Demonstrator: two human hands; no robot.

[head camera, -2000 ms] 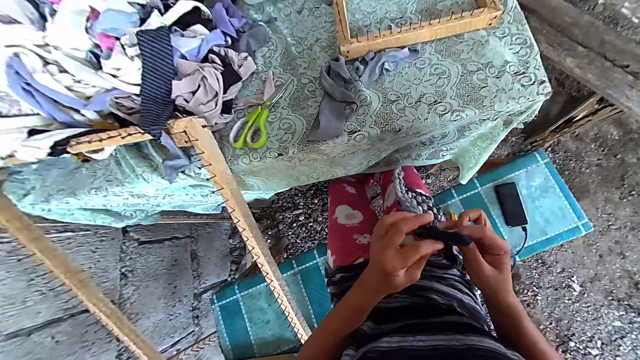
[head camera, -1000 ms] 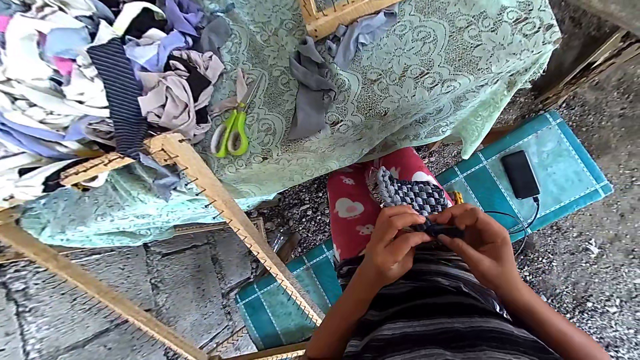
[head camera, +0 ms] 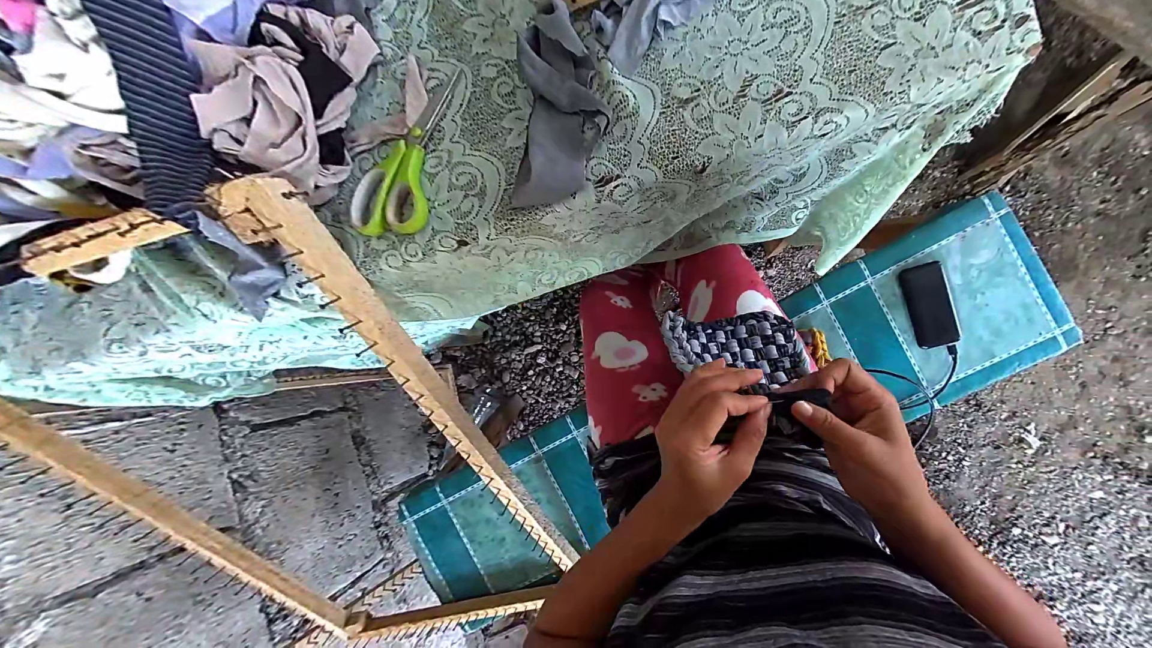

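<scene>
Over my lap, my left hand (head camera: 711, 423) pinches the near edge of a woven fabric-strip mat (head camera: 742, 346) where a black fabric strip (head camera: 796, 398) meets it. My right hand (head camera: 855, 423) grips the same black strip a little to the right. The mat is a grey and black check weave with a braided light grey edge at its left, and it lies on my red patterned trousers. Its near part is hidden by my fingers. A small yellow piece (head camera: 817, 346) shows beside the mat's right edge.
A lace-covered table (head camera: 720, 180) ahead bears green-handled scissors (head camera: 396, 184), a grey fabric strip (head camera: 560, 117) and heaped cloth scraps (head camera: 270, 99). A wooden frame with nails (head camera: 396, 346) leans at the left. A black phone-like device (head camera: 929, 304) with a cable lies on the teal-covered bench (head camera: 1017, 270).
The mat has come into fuller view on my lap, where at first mostly its braided edge showed. Both hands stay close together at the black strip. The view has shifted.
</scene>
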